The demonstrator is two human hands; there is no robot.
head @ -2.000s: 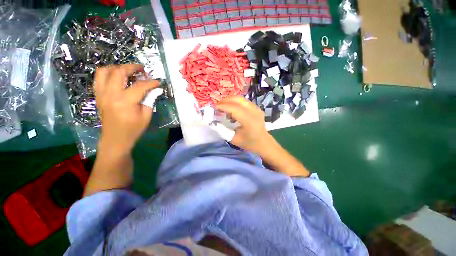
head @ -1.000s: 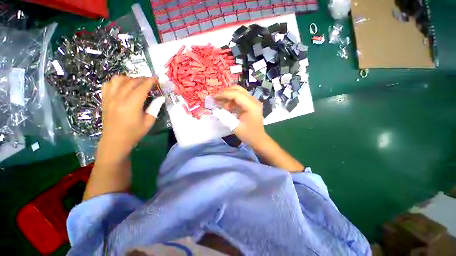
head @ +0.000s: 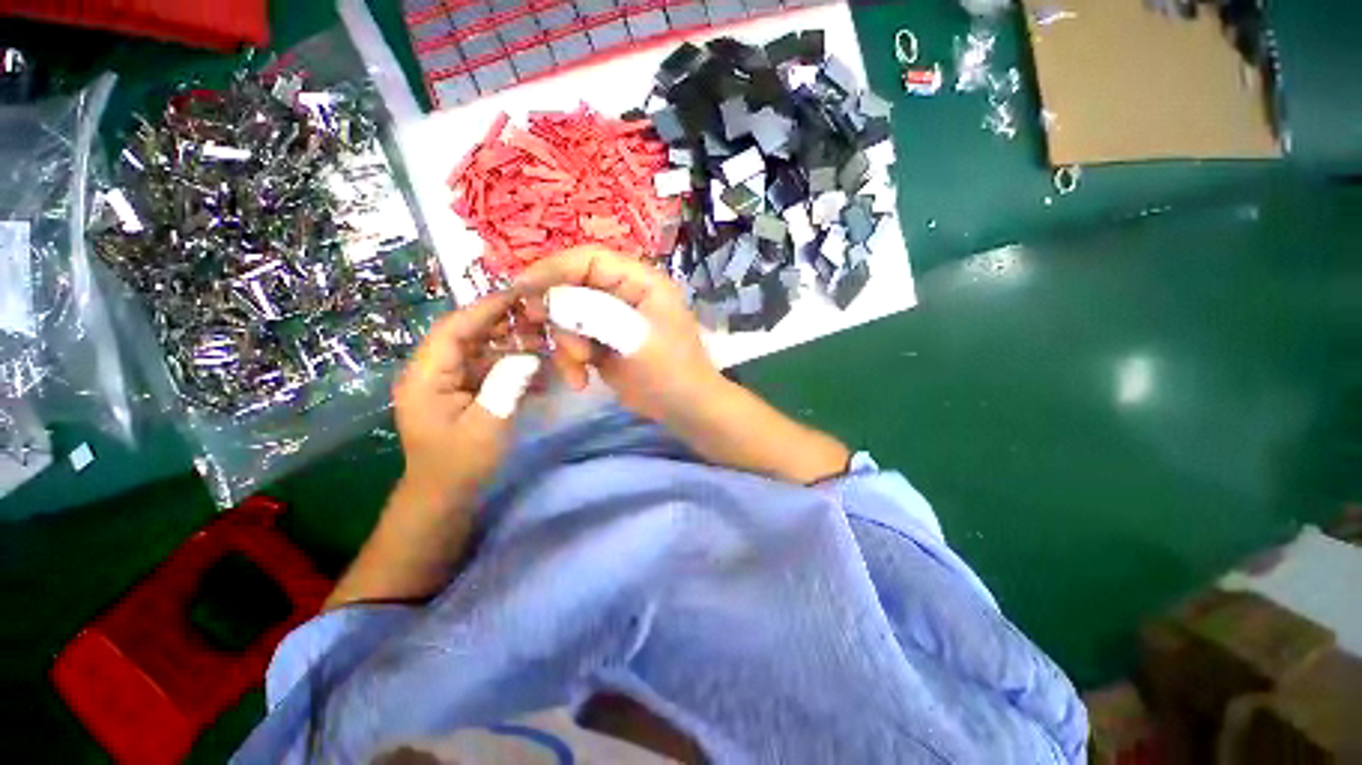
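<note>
My left hand (head: 463, 396) and my right hand (head: 635, 336) meet at the near edge of the white board (head: 881, 292), white wraps on both thumbs. Their fingertips close around a small shiny piece (head: 518, 317), mostly hidden by the fingers; its exact form cannot be told. The red strips (head: 553, 187) lie heaped on the board just beyond my hands. The dark square pieces (head: 769, 165) are heaped right of them. The shiny metal pieces (head: 247, 254) lie on clear plastic at the left.
Rows of grey pieces with red between them (head: 553, 38) lie beyond the board. A cardboard piece (head: 1158, 90) is at the upper right, a red tray (head: 179, 15) at the upper left. A red stool-like object (head: 165, 643) is lower left, cardboard boxes (head: 1232, 658) lower right.
My left hand has moved right, away from the metal pile, and my right hand slightly left, so their fingertips now meet. The grey tile seen in my right fingers is no longer clearly visible.
</note>
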